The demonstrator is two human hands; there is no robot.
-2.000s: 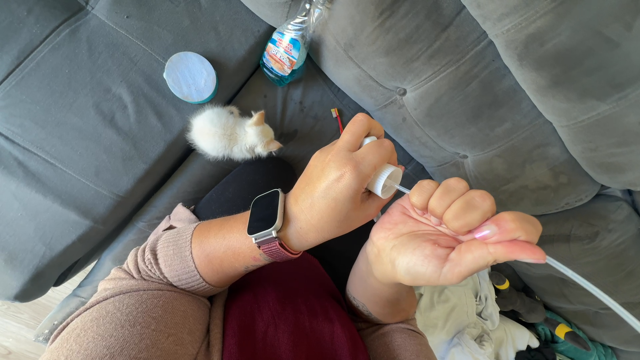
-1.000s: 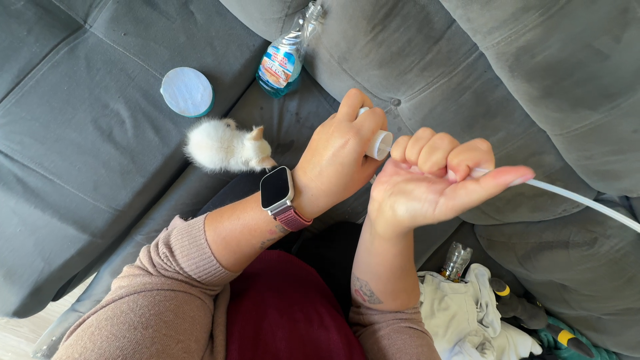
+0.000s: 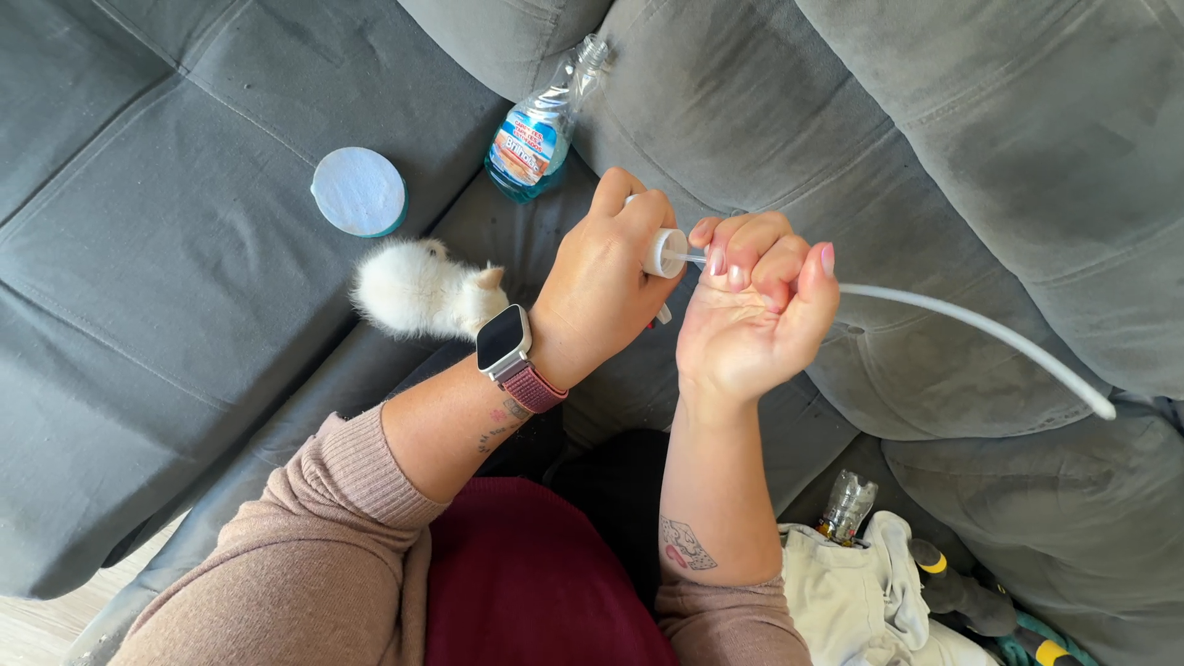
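Note:
My left hand [image 3: 606, 268], with a watch on its wrist, is closed around a white plastic spray head, most of it hidden by the fingers. The white screw collar [image 3: 665, 253] shows between my hands. From it runs a translucent plastic dip tube [image 3: 980, 335], gripped by my right hand [image 3: 751, 296], palm up, close to the collar. Past that hand the tube curves out to the right and ends free. Beyond my left hand, an uncapped clear bottle of blue-green liquid [image 3: 529, 148] leans on the sofa.
A small white kitten [image 3: 421, 289] is on the sofa left of my left wrist. Behind it is a round tub with a pale top [image 3: 360, 191]. At the lower right lie pale cloth [image 3: 846, 592], a clear plastic bottle [image 3: 847, 506] and dark items with yellow bands [image 3: 962, 592].
My right hand has turned, its thumb now pointing up rather than out along the tube. The tube's free end has come into view. My left hand still holds the spray head.

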